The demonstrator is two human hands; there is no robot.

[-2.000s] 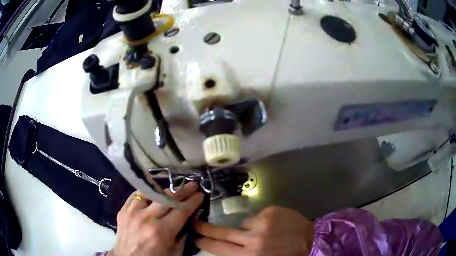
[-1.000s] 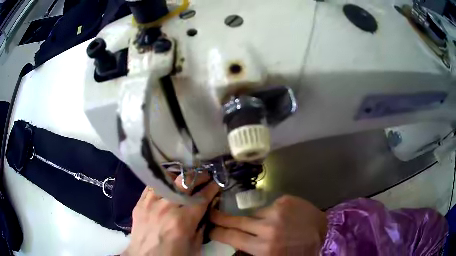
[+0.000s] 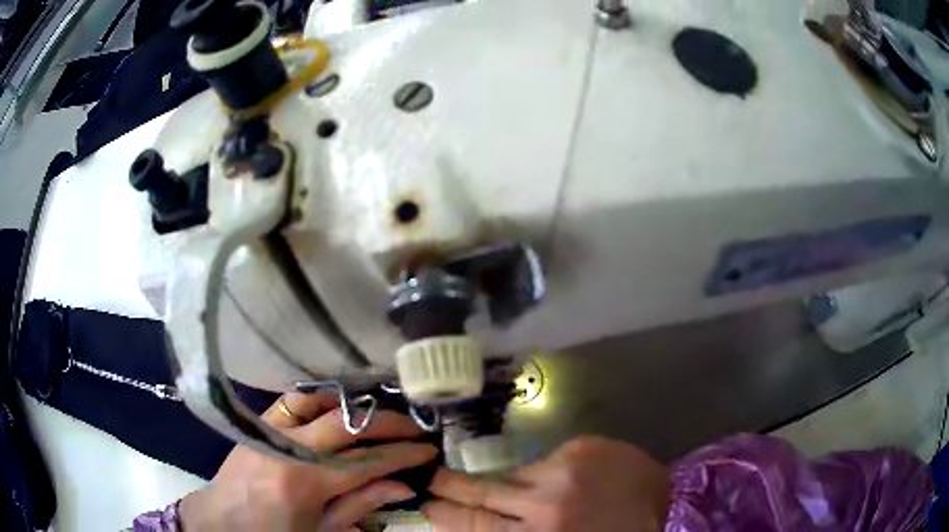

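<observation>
A dark zippered panel lies on the table at the left, its silver zipper running towards the machine. Its right part passes behind the guard bar and under my left hand. My left hand, with a ring on one finger, holds dark cloth near the presser foot area. My right hand meets it from the right, fingertips on the cloth's edge close to my left fingers. The sewing machine head stands above both hands. The needle and presser foot are hidden behind the cream dial and fingers.
The curved guard bar crosses in front of my left hand. A small lamp spot lights the grey machine bed at the right. More dark cloth lies at the upper left. The white table shows at the left.
My left hand's fingers have spread and shifted lower against my right fingertips. The zipper's ring end, visible before, is now hidden behind the guard bar. The camera view has shifted.
</observation>
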